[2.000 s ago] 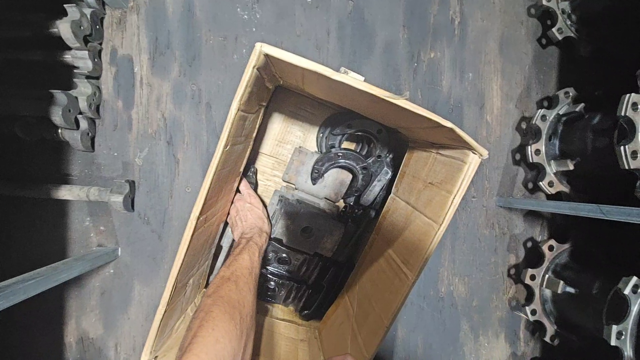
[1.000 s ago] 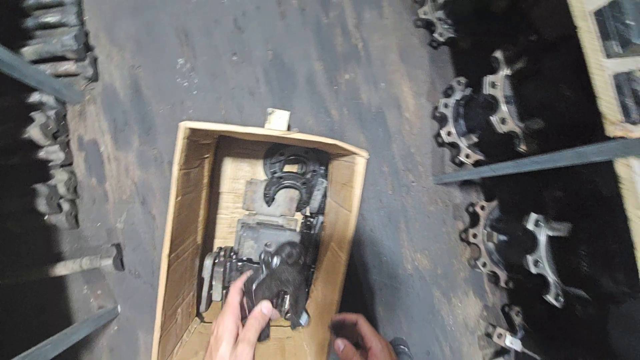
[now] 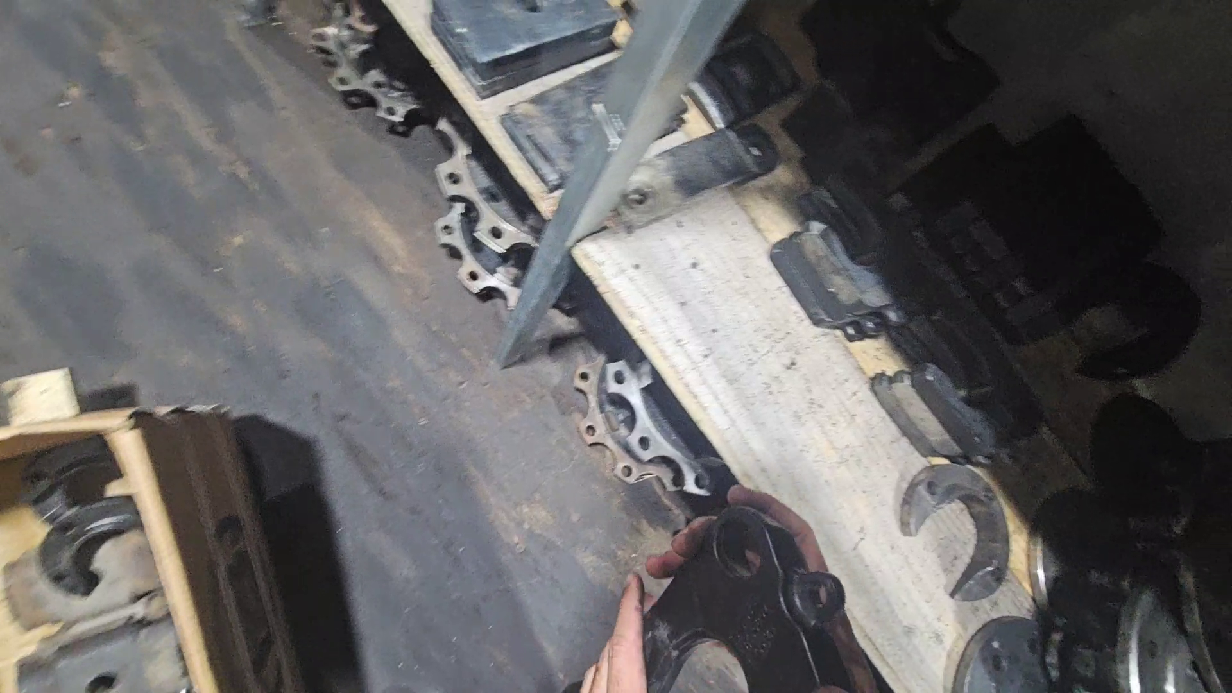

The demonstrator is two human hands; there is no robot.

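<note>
At the bottom of the head view, my left hand [image 3: 619, 650] and my right hand [image 3: 784, 515] hold a black metal bracket [image 3: 760, 616] with round holes and a curved cut-out. The left hand is at its left side; the right hand's fingers wrap around its far end, partly hidden behind it. At the lower left stands a cardboard box [image 3: 183, 539] with dark C-shaped parts [image 3: 82, 544] and a grey metal plate [image 3: 115, 664] inside.
A wooden shelf board [image 3: 731, 318] runs diagonally on the right, bearing flat metal parts, a C-shaped plate [image 3: 962, 529] and stacked pieces [image 3: 833, 274]. A steel upright [image 3: 616, 144] crosses its edge. Scalloped metal rings [image 3: 630, 423] stick out beneath, above the dark floor [image 3: 366, 414].
Both hands have moved from the box to beside the shelf, with the black bracket between them. The view has swung right, leaving the box at the lower left.
</note>
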